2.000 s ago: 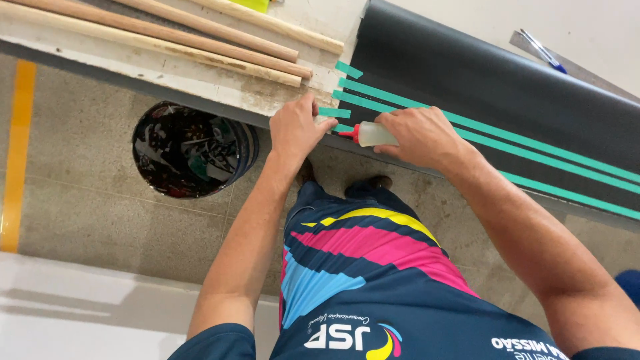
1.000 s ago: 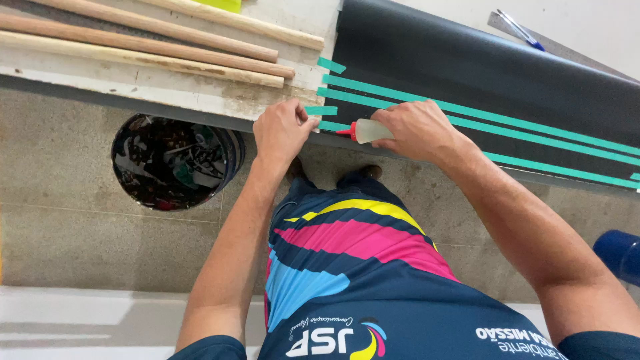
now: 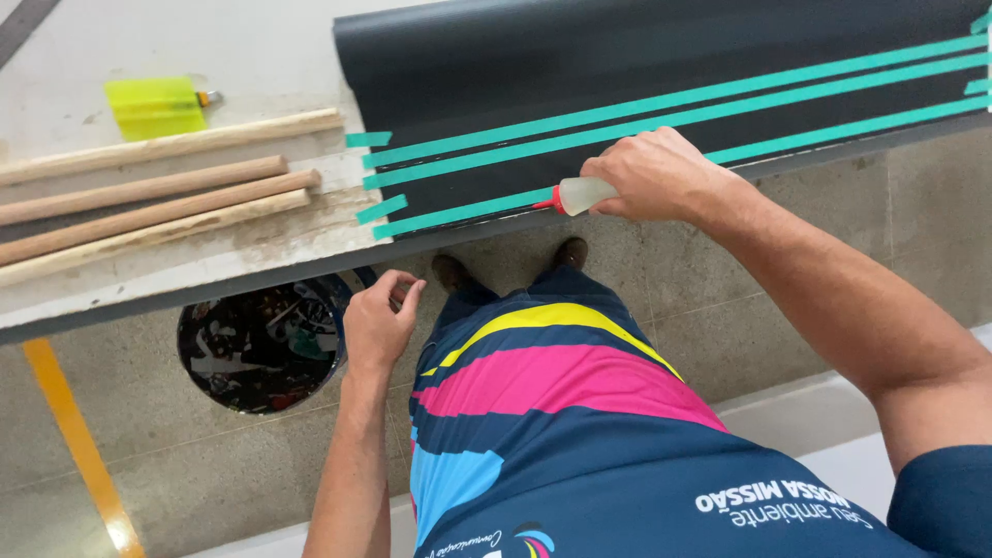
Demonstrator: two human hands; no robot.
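Observation:
My right hand (image 3: 659, 174) is closed around a translucent squeeze bottle (image 3: 587, 195) with a red nozzle. The nozzle tip points left, low over the black sheet (image 3: 496, 101), near the sheet's front edge just below the lowest strip of green masking tape (image 3: 473, 211). Long green tape strips run along the sheet, with short pieces at its left end. A thin, shiny line shows along part of the front edge. My left hand (image 3: 384, 318) hangs off the table's front edge with fingers curled and nothing visible in it.
Several wooden rods (image 3: 155, 201) lie on the table's left part. Behind them are a yellow-green plastic squeegee (image 3: 155, 107) and part of a knife-like tool (image 3: 209, 98). A dark round bin (image 3: 260, 349) holding scraps stands on the floor below the table edge.
My left hand has come off the short tape at the sheet's left end and moved down toward my body. The bottle has moved right along the front edge. The view has shifted and turned.

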